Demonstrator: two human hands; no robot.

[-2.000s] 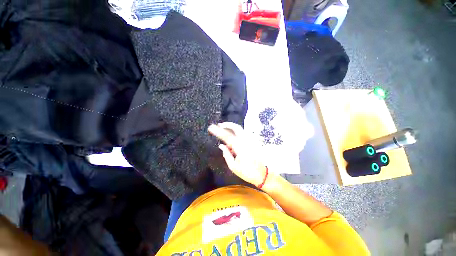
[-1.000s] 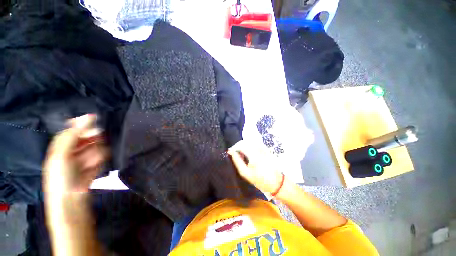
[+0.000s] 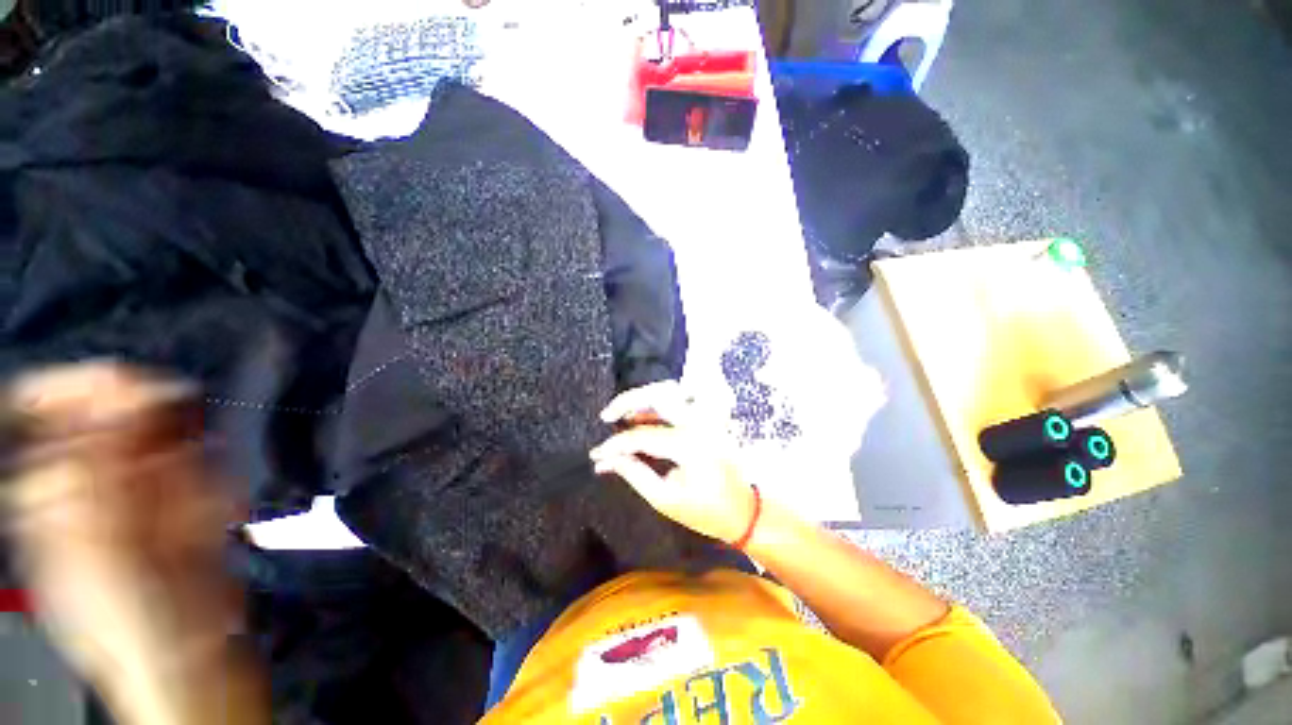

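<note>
A charcoal speckled coat piece (image 3: 489, 269) with smooth black edges lies over the table's near edge and my lap. My right hand (image 3: 673, 467), with a red cord on the wrist, is at its right side; the fingers are bent, with dark cloth between them. My left hand (image 3: 114, 482) is raised at the far left, strongly blurred, over the black garments; what it holds cannot be told. No needle or thread can be made out. Small dark fasteners (image 3: 751, 383) lie scattered on the white table right of the coat.
A heap of black garments (image 3: 156, 184) lies at left. A striped bundle (image 3: 404, 64), a red item (image 3: 709, 67) and a phone (image 3: 699, 119) are at the table's far side. Black cloth (image 3: 879, 170) covers a stool. A wooden board (image 3: 992, 305) holds black cylinders (image 3: 1034, 456) and a metallic flask (image 3: 1134, 385).
My left hand came into view from the lower left and has moved further left. My right hand shifted a little over the coat edge, its fingers changing pose. The view has shifted slightly.
</note>
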